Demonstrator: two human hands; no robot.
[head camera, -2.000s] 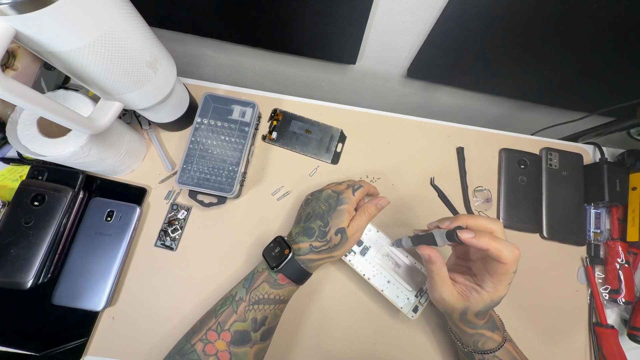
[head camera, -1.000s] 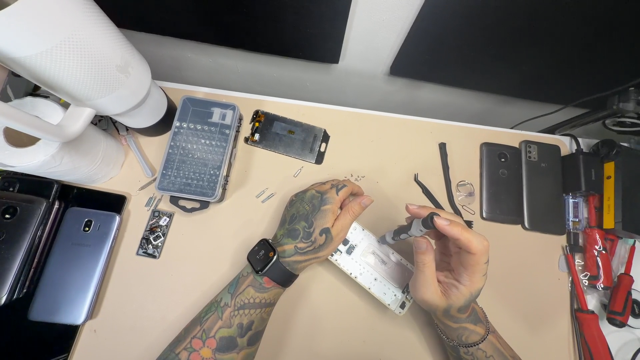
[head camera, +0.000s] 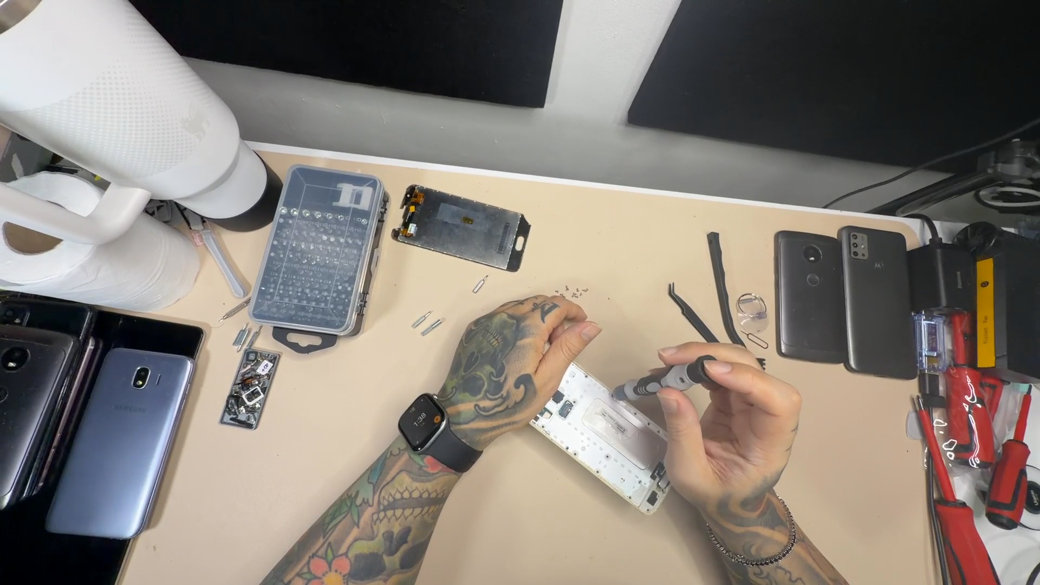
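A white phone mid-frame (head camera: 601, 439) lies slanted on the beige work surface. My left hand (head camera: 520, 366) rests over its upper left end, thumb and fingertips close together; whether they grip the frame is hidden. In my right hand (head camera: 723, 414) a grey and black precision screwdriver (head camera: 670, 380) is held at a slant above the phone frame, its tip near the upper edge. Tiny screws (head camera: 575, 292) lie scattered just beyond my left fingertips. Loose screwdriver bits (head camera: 431, 327) lie to the left of that hand.
A clear-lidded bit case (head camera: 318, 248) and a detached phone display (head camera: 463, 227) lie behind. Black tweezers (head camera: 691, 313), a black pry tool (head camera: 722, 284), two dark phones (head camera: 877, 301) and red-handled screwdrivers (head camera: 963, 536) are at right. At left are a blue-grey phone (head camera: 122, 439) and white tumbler (head camera: 130, 97).
The screwdriver is tilted differently over the phone frame, and the fingers of my right hand have shifted around its handle. My left hand stays at the frame's upper left end.
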